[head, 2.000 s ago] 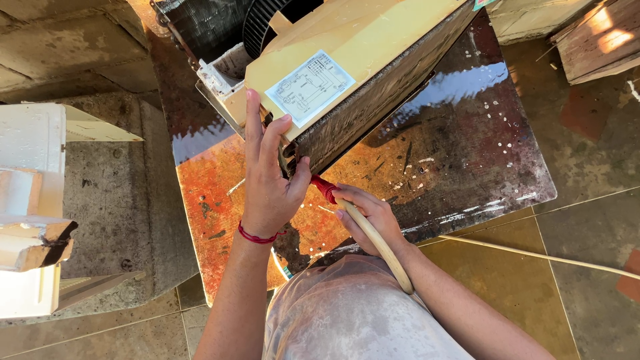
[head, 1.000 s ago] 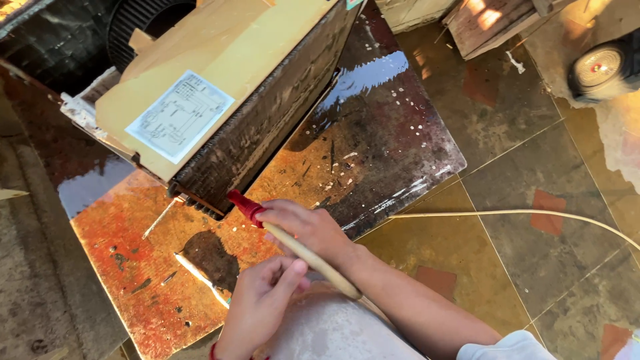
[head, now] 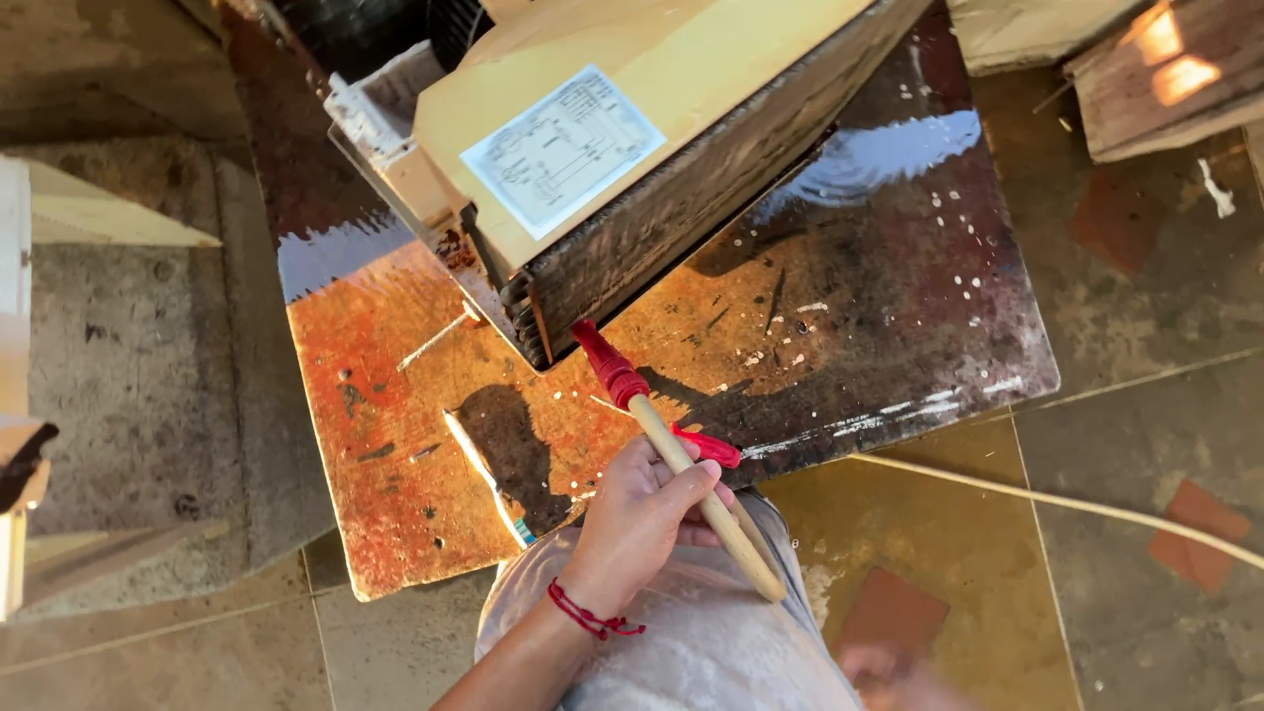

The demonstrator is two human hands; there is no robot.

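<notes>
My left hand (head: pixel 642 513) is closed around a beige hose (head: pixel 706 504) with a red nozzle (head: pixel 612 370). The nozzle's tip is beside the lower corner of the finned coil (head: pixel 681 207) of an air conditioner unit (head: pixel 632 59). A second red piece (head: pixel 709 446) sticks out by my left fingers. The unit lies on a wet, stained board (head: pixel 395 474), with a wiring diagram label (head: pixel 563 148) on its cream cover. At the bottom edge is a blurred skin-toned shape, probably my right hand (head: pixel 894 676); its fingers cannot be made out.
A thin white stick with a teal-striped end (head: pixel 484 474), perhaps a toothbrush, lies on the board. A thin beige hose or cable (head: pixel 1066 502) crosses the tiled floor at right. White plastic parts (head: pixel 15 296) stand at far left; a wooden block (head: pixel 1155 89) is at upper right.
The hose and nozzle have passed from my right hand to my left. My right hand has moved away from the hose, down toward the frame's bottom edge.
</notes>
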